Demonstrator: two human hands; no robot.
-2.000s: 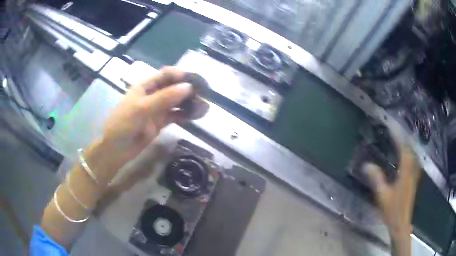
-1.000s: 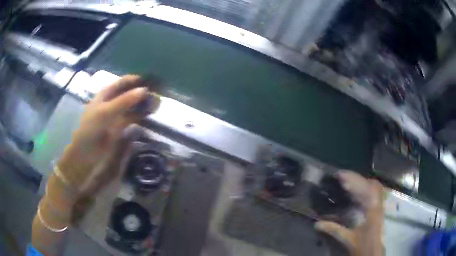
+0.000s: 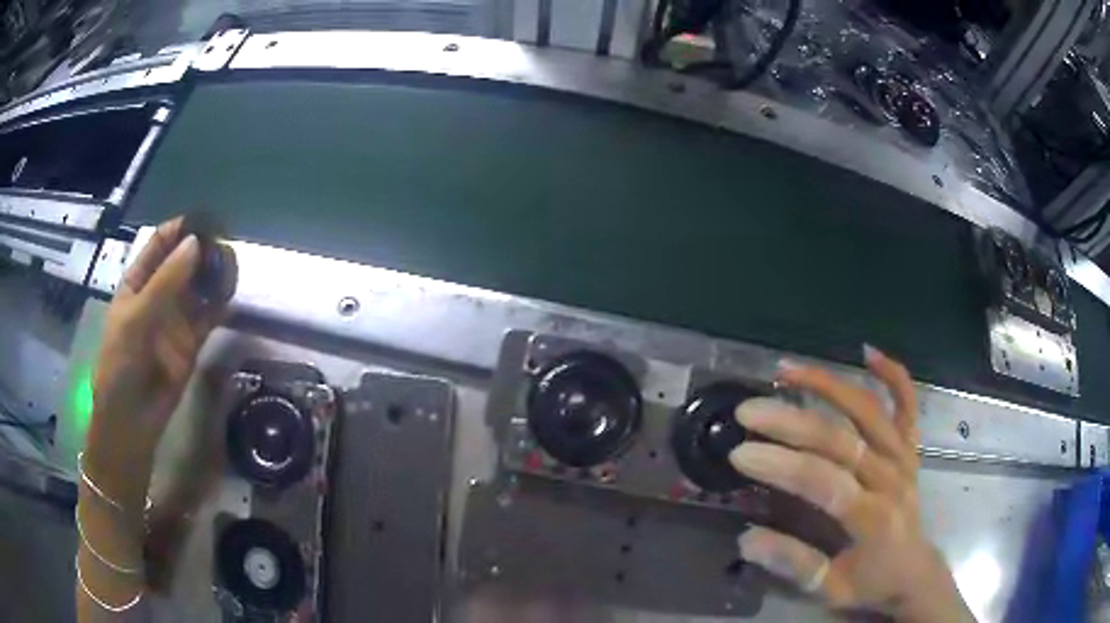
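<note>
My left hand (image 3: 156,304) pinches a small round dark unit (image 3: 211,274) over the near rail at the left. My right hand (image 3: 834,481), with pale finger cots, is spread over the right nest of a fixture plate (image 3: 560,542) on the ledge; its fingertips overlap a black speaker driver (image 3: 710,436), and whether they grip it is unclear. A second domed driver (image 3: 584,409) sits in the left nest. Another fixture plate (image 3: 390,487) lies at the left, holding a domed driver (image 3: 269,437) and a flat black disc with a pale centre (image 3: 258,567).
The green conveyor belt (image 3: 548,207) runs behind the ledge between metal rails (image 3: 349,306). A two-nest fixture (image 3: 1032,347) is on the belt at the far right. Clear blister trays (image 3: 840,97) lie behind the belt. A blue bin (image 3: 1081,548) is at the right edge.
The right hand brought a loaded fixture from the belt onto the ledge and now has its fingers spread over it. The left hand, still holding its unit, appears farther left. Another fixture shows far right.
</note>
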